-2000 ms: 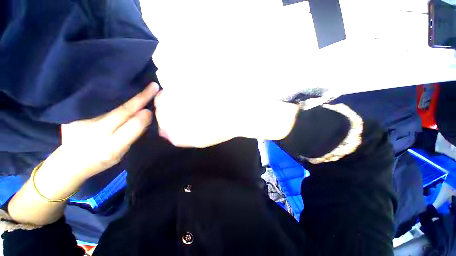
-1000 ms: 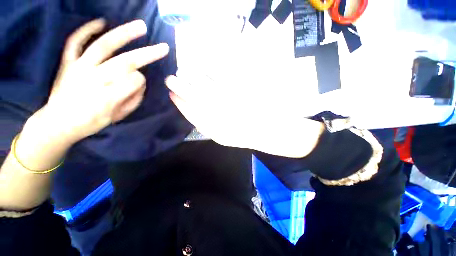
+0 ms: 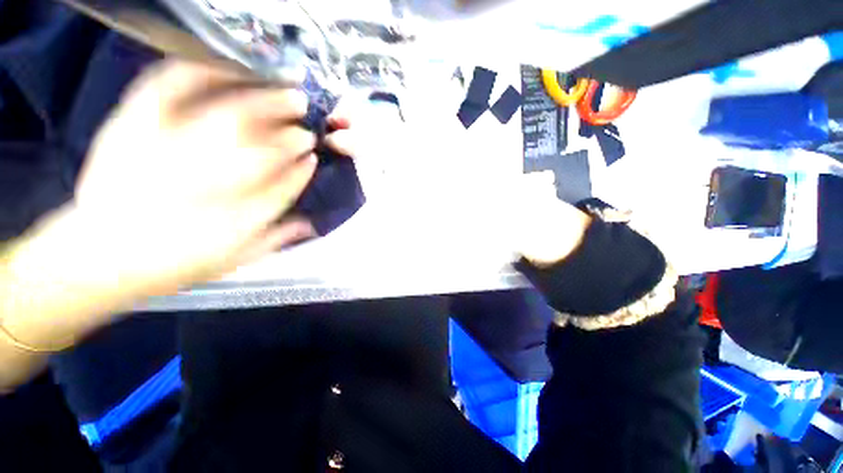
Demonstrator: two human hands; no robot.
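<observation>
A small dark navy cloth piece (image 3: 335,192) lies at the needle area of the sewing machine, near metal parts (image 3: 370,69). My left hand (image 3: 199,175), blurred, is closed around its left side, with the thumb below. My right hand (image 3: 551,236) reaches in from the right. It is washed out against the white table, and only its wrist side shows clearly. Reddish fingertips, seemingly my right hand's, touch the piece's upper edge. Their grip cannot be made out. More navy cloth (image 3: 46,111) lies at the far left.
Right of the needle are black scraps (image 3: 478,96), a printed black label (image 3: 543,125) and scissors with yellow and orange-red loops (image 3: 605,103). A phone (image 3: 747,198) and blue object (image 3: 767,120) lie farther right. The ruler strip (image 3: 277,294) marks the table's near edge. Blue crates (image 3: 494,383) stand below.
The view has shifted so that the machine parts and ruler edge show. My left hand, open with fingers spread a second ago, is now on the small piece. The large navy cloth has moved off the near edge.
</observation>
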